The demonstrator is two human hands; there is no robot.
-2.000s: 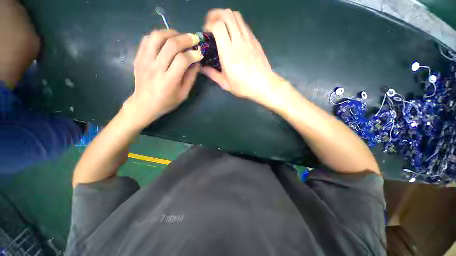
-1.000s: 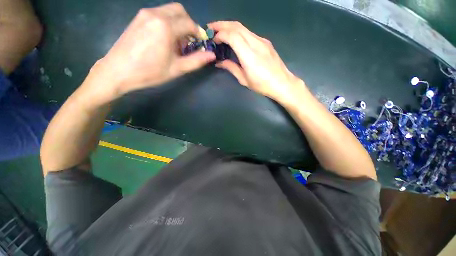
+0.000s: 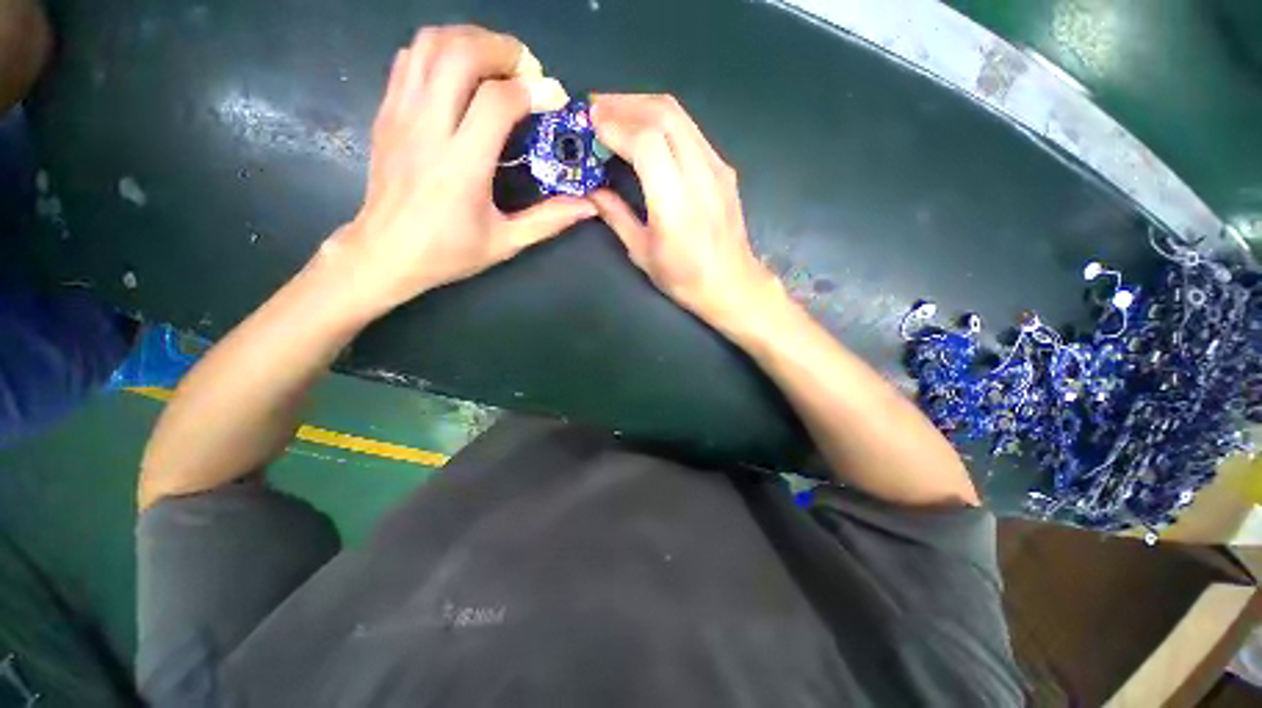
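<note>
A blue, roundish circuit board (image 3: pixel 565 150) with a dark ring at its middle and white marks faces up between my two hands over the bench. My left hand (image 3: pixel 450 159) grips its left and lower edge; pale coverings show on its fingertips. My right hand (image 3: pixel 678 194) holds its right side, beside a small green component (image 3: pixel 601 147). A thin pale wire shows left of the board. Whether a black housing lies under the board cannot be told.
A large tangled pile of blue boards (image 3: pixel 1093 394) with pale wires and white discs lies at the bench's right end. A pale metal rail (image 3: pixel 997 80) edges the dark green worktop (image 3: pixel 830 180). A cardboard box (image 3: pixel 1190 643) stands lower right. Another person's blue clothing (image 3: pixel 56 346) is at left.
The hands have opened around the board, so its blue face now shows clearly. My left hand has drawn back from over it. The view has shifted, showing more rail and box at right.
</note>
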